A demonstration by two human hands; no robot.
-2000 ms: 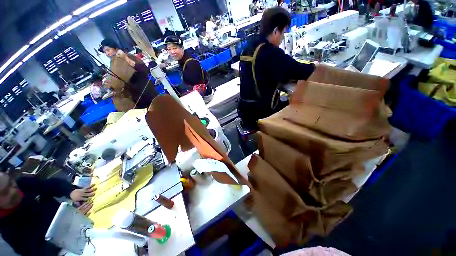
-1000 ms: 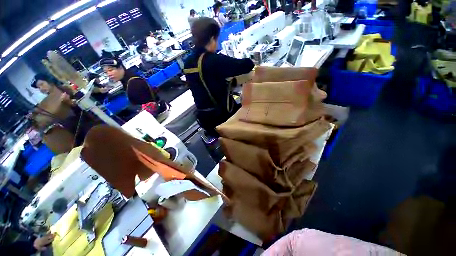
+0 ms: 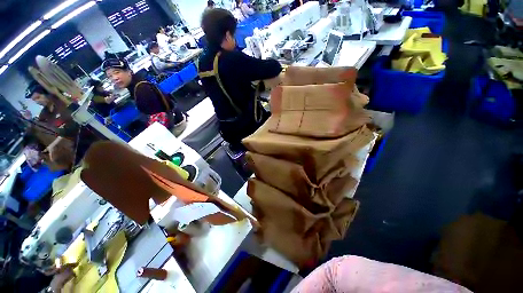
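Neither of my hands shows. A pale pink rounded shape (image 3: 373, 276), possibly a sleeve, is cut off by the bottom edge. A stack of brown bag bodies (image 3: 309, 151) lies overlapping on a white-topped bench (image 3: 362, 167), its folded pieces creased at the near end. Left of it, a large brown cut panel (image 3: 117, 177) with an orange inner side leans over another bench. A curved white piece (image 3: 195, 214) lies against it. A blurred brown shape (image 3: 479, 249) is at the lower right; I cannot tell what it is.
A person in dark clothes (image 3: 232, 86) stands behind the stack. Other people sit to the left. A brown thread spool (image 3: 152, 273) and yellow pieces (image 3: 114, 260) lie at lower left. Blue bins (image 3: 401, 88) stand on the dark floor (image 3: 424, 171) at right.
The view has turned right, so the benches and stack sit further left. The red and green thread cone has left the picture. The pink shape shows more, and the brown blur has appeared.
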